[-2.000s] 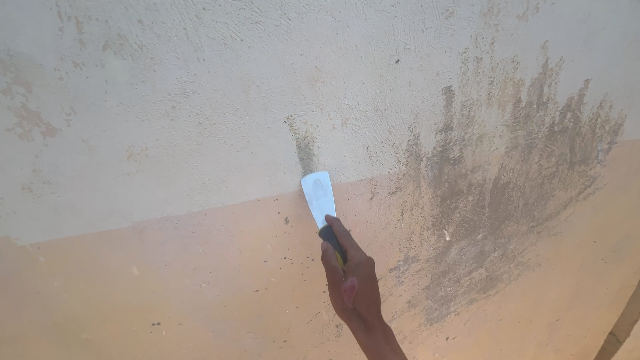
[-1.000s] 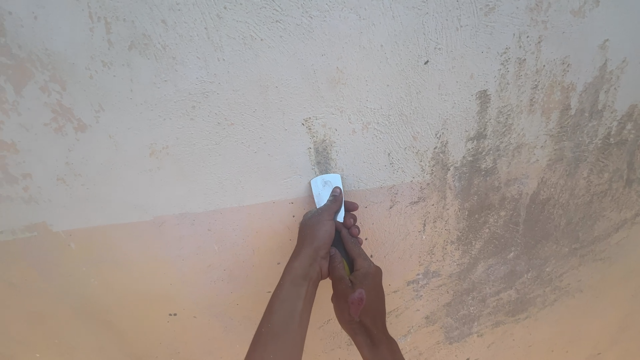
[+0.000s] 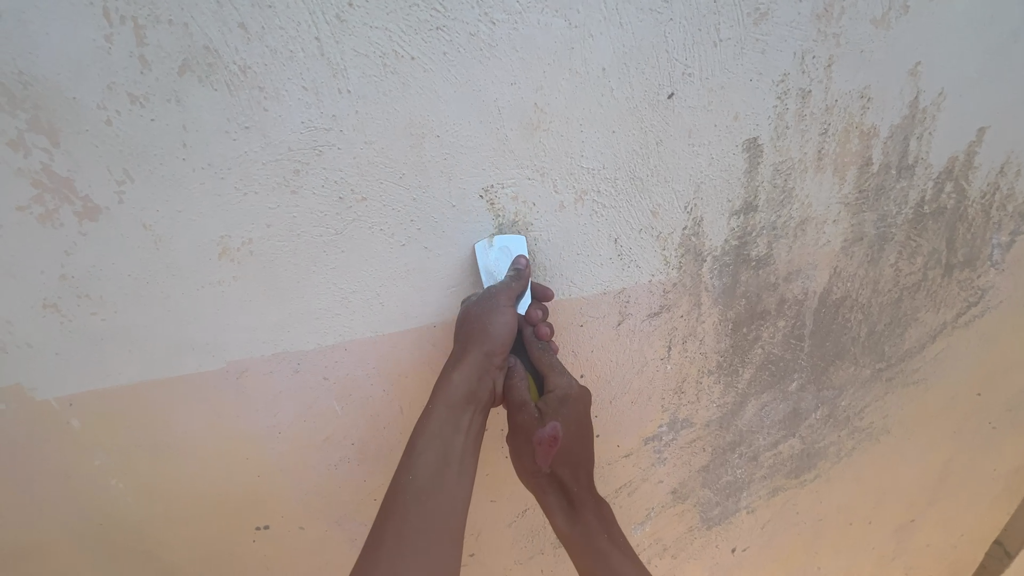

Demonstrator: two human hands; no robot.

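Note:
Both my hands are on a putty knife with a metal blade [image 3: 498, 258] and a black and yellow handle [image 3: 534, 384]. My left hand [image 3: 490, 320] wraps the lower blade and the neck, its thumb flat on the blade's face. Below it, my right hand [image 3: 554, 432] grips the handle. The blade's wide edge points up and lies at the painted wall [image 3: 336, 200], over the lower part of a small dark stain [image 3: 502, 212]. Whether the whole edge touches the wall cannot be told. The fingers hide most of the handle.
The wall is whitish above and orange [image 3: 240, 464] below, with a slanting border between them. A large dark scraped patch [image 3: 816, 320] spreads on the right. Flaked spots [image 3: 60, 196] show at the upper left. A brown strip [image 3: 1004, 544] crosses the lower right corner.
Two seconds ago only my right hand was in view, on the handle. My left hand has come in and taken hold of the blade. The blade has moved up over part of the small stain.

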